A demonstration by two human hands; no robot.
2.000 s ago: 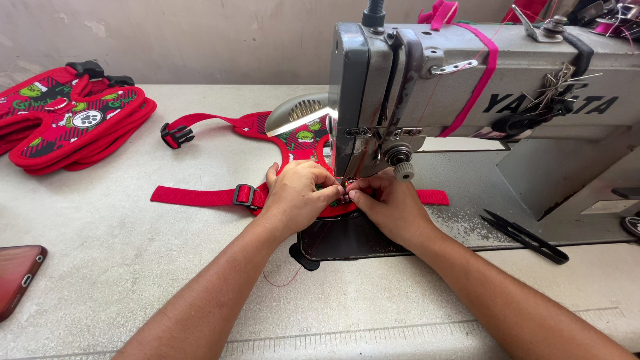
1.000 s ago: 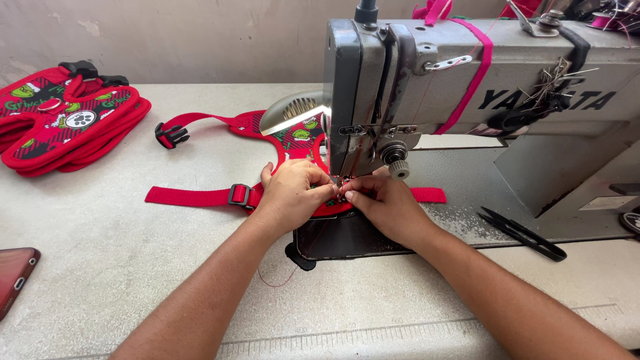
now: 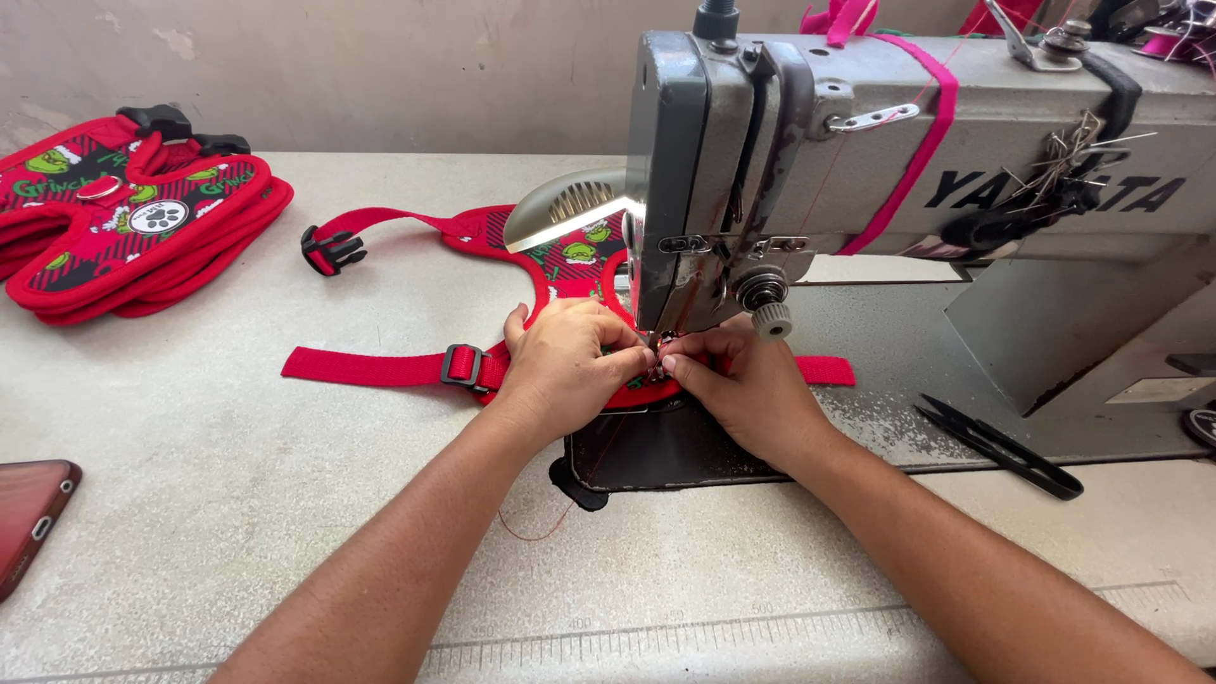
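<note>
A red-edged printed pet harness lies under the head of a grey Yamata sewing machine. My left hand rests on the harness, its thumb and forefinger pinched together beside the needle. From the other side my right hand meets it, thumb and forefinger also pinched near the presser foot. What the fingertips grip is too small and hidden to tell. A red strap with a black slider extends left of my left hand, and a black side-release buckle part ends the upper strap.
Stacked printed harnesses lie at the upper left. A phone is at the left edge. Black thread snips lie right of my right hand. A small lamp glows behind the needle area. A printed ruler scale runs along the front.
</note>
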